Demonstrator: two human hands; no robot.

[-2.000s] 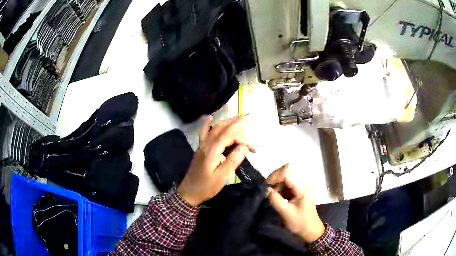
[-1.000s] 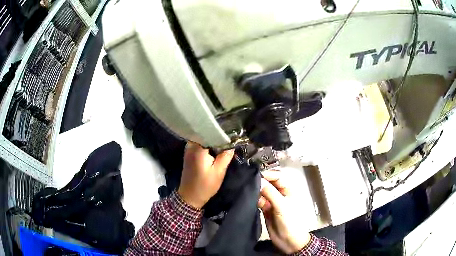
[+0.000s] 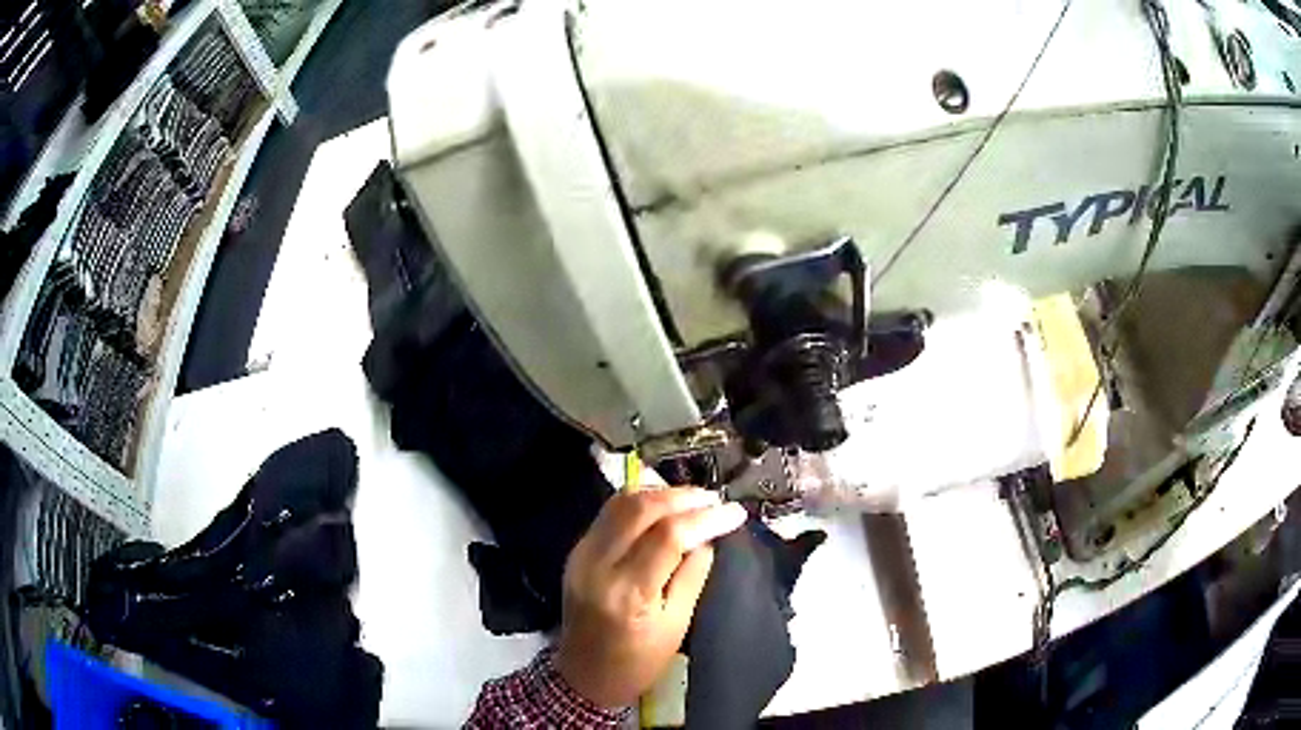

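A black garment piece (image 3: 745, 628) lies under the needle area (image 3: 763, 482) and hangs towards the table's front edge. My left hand (image 3: 635, 585) presses on its left side, fingertips bent together just in front of the presser foot. My right hand is not in the picture. The cream-white sewing machine head (image 3: 799, 143) fills the upper middle, with a black ribbed tension knob (image 3: 813, 385) on its front. The stitching point itself is partly hidden by my fingers and the metal parts.
A large heap of black pieces (image 3: 457, 385) lies behind and left of the head. A second black pile (image 3: 264, 556) is at left, above a blue bin (image 3: 129, 696). Yellow tape (image 3: 651, 709) shows beside my wrist. Shelves of stacked cloth (image 3: 136, 214) stand at far left.
The black piece has gone from both hands at my lap to under the needle. My right hand has left the picture. My left hand has moved slightly right and down since one second ago.
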